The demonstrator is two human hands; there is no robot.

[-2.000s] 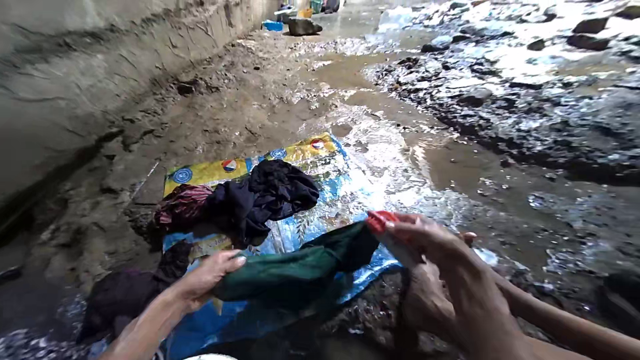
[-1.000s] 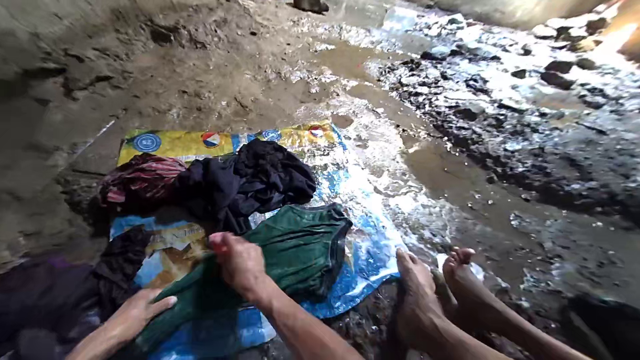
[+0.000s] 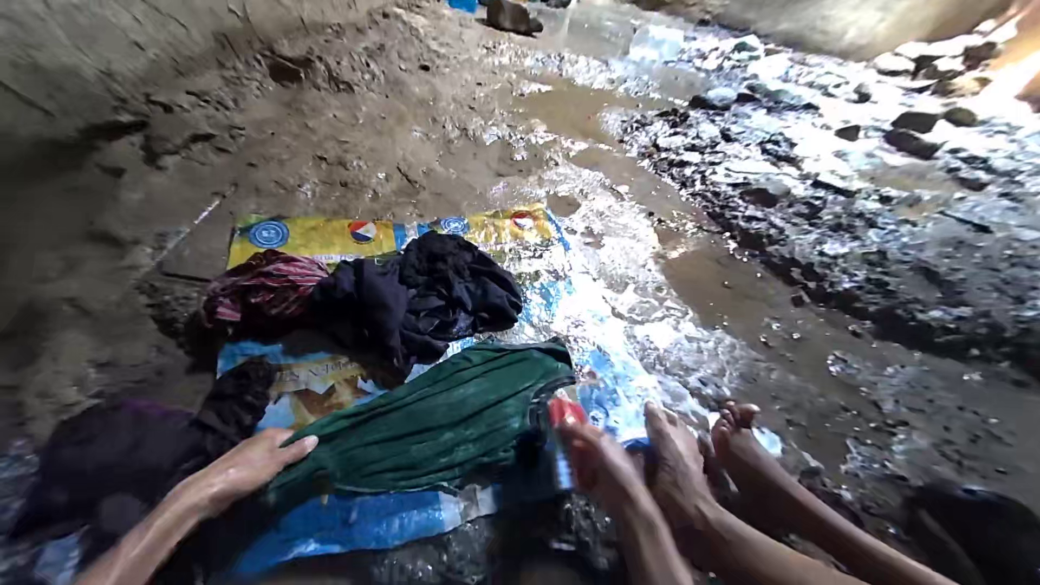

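A wet dark green cloth garment (image 3: 439, 418) lies spread on a blue and yellow printed plastic sheet (image 3: 366, 520). My left hand (image 3: 260, 459) grips its left end, thumb on top. My right hand (image 3: 601, 451), blurred, is closed on a red object (image 3: 566, 410), perhaps a brush, at the garment's dark right edge. Beyond the green garment lie a bunched dark garment (image 3: 422, 296) and a red striped cloth (image 3: 264, 288). More dark cloth (image 3: 114, 463) is heaped to the left of my left hand.
Two bare feet (image 3: 703, 455) rest right of my right hand. Wet muddy ground (image 3: 390, 138) surrounds the sheet, with shallow water and stones (image 3: 914, 142) to the right. A wall (image 3: 162, 41) stands at the upper left, and a dark rock (image 3: 510, 16) lies far off.
The green garment was held up off the sheet two seconds ago and now lies on it. Since one second ago, my right hand has moved with the red object from the garment's left part to its right edge.
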